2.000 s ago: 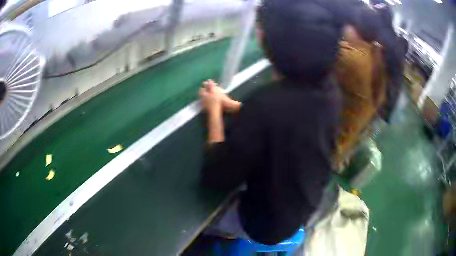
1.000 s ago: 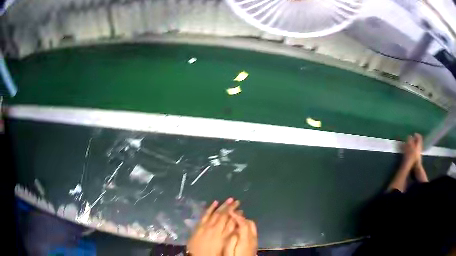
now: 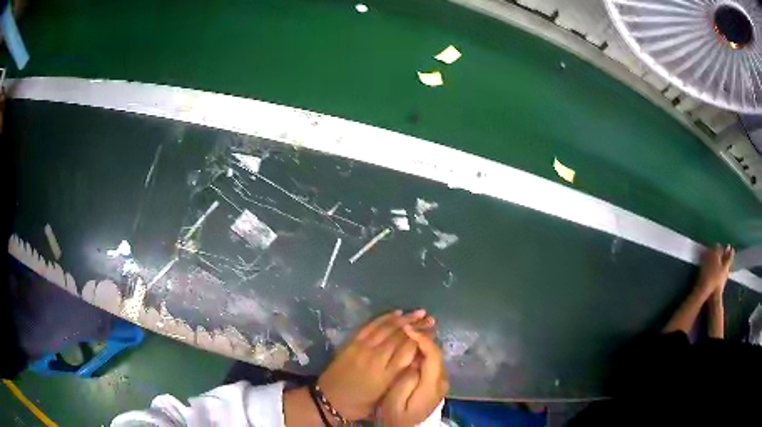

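My left hand (image 3: 368, 367), with a dark cord bracelet at the wrist, is folded over my right hand (image 3: 415, 379). Both are bare and clasped together over the near edge of the dark green worktop (image 3: 535, 292). No object shows in either; the palms are hidden. My right hand is partly covered by my left. Whitish scraps and smears (image 3: 253, 228) mark the worktop left of my hands.
A white rail (image 3: 351, 138) separates the worktop from the green belt (image 3: 251, 42), where pale yellow scraps (image 3: 564, 170) lie. A fan guard (image 3: 685, 42) is top right. Another person's hands (image 3: 712, 271) rest at the rail on the right. A blue stool (image 3: 92, 354) stands lower left.
The view has swung left from the neighbouring person and tilted down. My clasped hands came into view and now show more fully, with sleeves and bracelet. They remain clasped.
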